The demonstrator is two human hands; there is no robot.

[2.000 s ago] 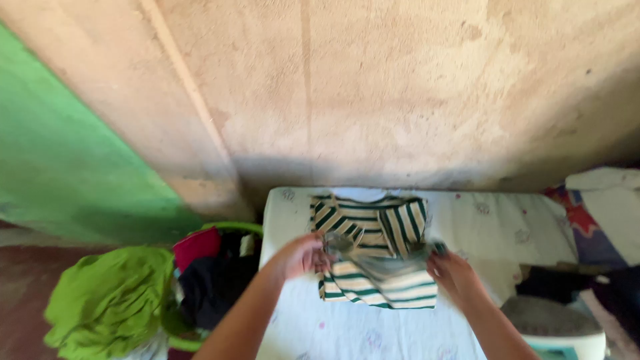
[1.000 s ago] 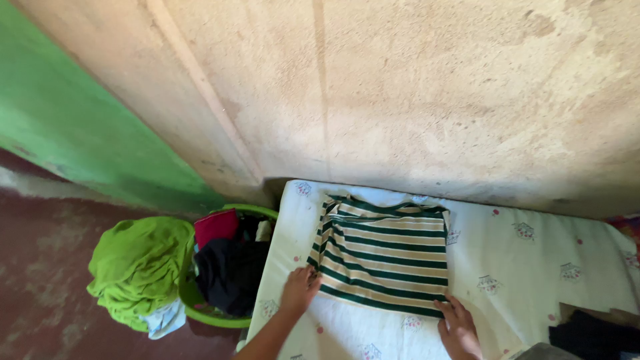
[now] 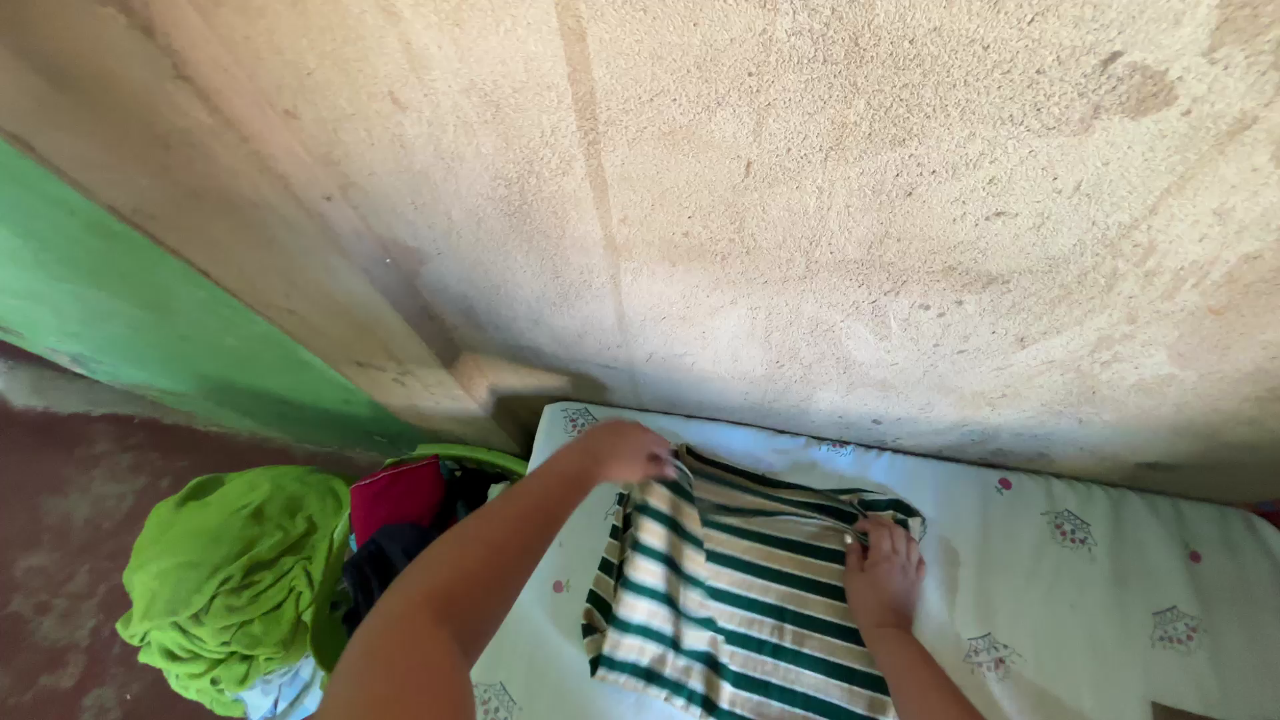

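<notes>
A striped garment [image 3: 770,610] in green, beige and white lies on a mattress [image 3: 1080,600] with a printed light cover. My left hand [image 3: 635,455] grips the garment's upper left corner, its fingers closed on the raised edge, and the cloth below it stands in a fold. At the upper right edge, my right hand [image 3: 885,560] rests on the cloth with its fingertips at the hem; whether it pinches the cloth cannot be told.
Left of the mattress stands a green basket [image 3: 470,455] holding red cloth [image 3: 395,497] and dark cloth [image 3: 385,560]. Bright green cloth [image 3: 240,570] is heaped beside it, over some pale cloth [image 3: 285,690]. A rough plaster wall [image 3: 800,250] rises behind the mattress.
Both hands have moved from the garment's near corners up to its far edge. The left side of the garment is now lifted into a fold. Two seconds ago the cloth was bunched between the hands.
</notes>
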